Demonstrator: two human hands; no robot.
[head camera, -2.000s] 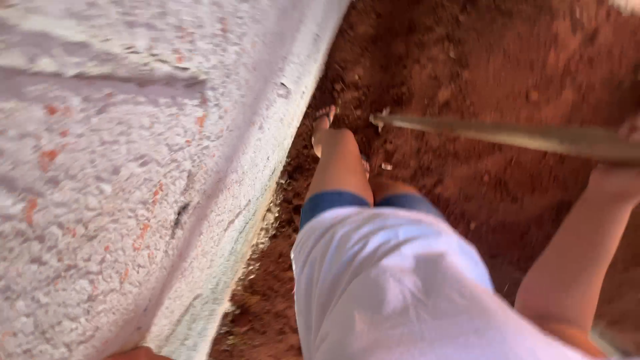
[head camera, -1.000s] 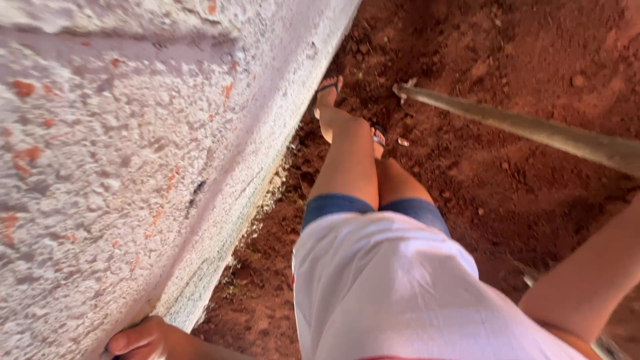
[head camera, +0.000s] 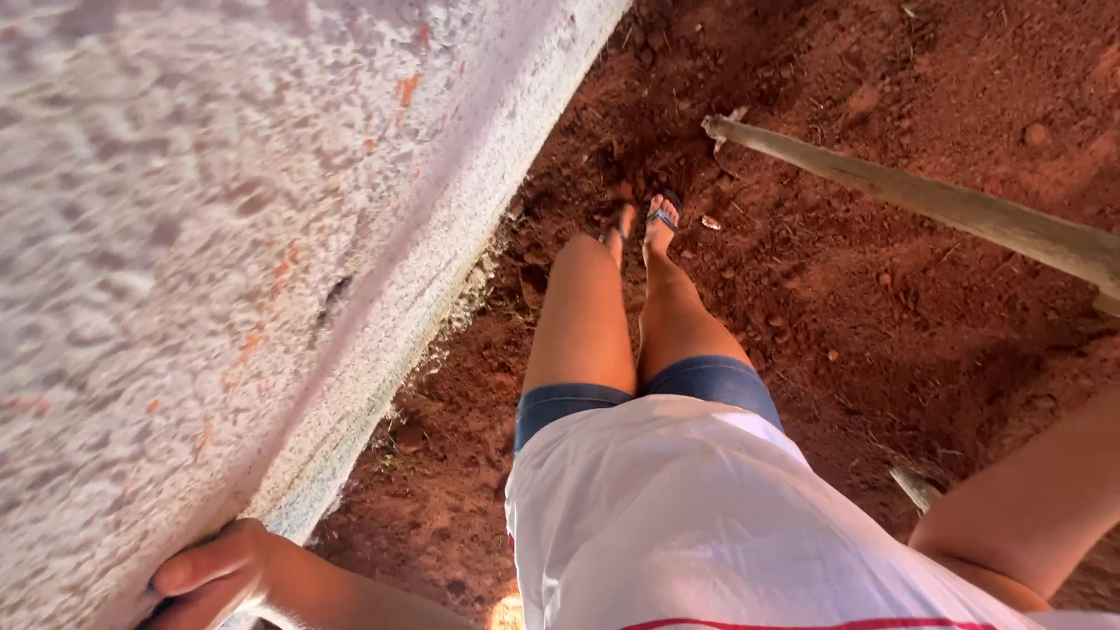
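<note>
At the bottom left my left hand (head camera: 214, 569) rests against the rough white wall (head camera: 219, 289), its thumb bent toward the surface and the other fingers mostly hidden. Whether it grips anything does not show. My right forearm runs out of view at the right edge, so my right hand is not seen. A wooden pole (head camera: 910, 192) slants in from the right edge above that arm, its far end over the soil. My white shirt (head camera: 682, 516), denim shorts (head camera: 709, 382) and feet in flip-flops (head camera: 662, 219) are below me.
Red soil (head camera: 866, 306) with small stones lies beside the wall's base. A small pale piece (head camera: 710, 223) lies near my feet. Another piece of wood (head camera: 914, 488) shows next to my right arm, partly hidden by it.
My left hand, barely visible at the lower edge two seconds ago, now shows clearly against the wall. My right hand has left the view. My feet have changed position on the soil.
</note>
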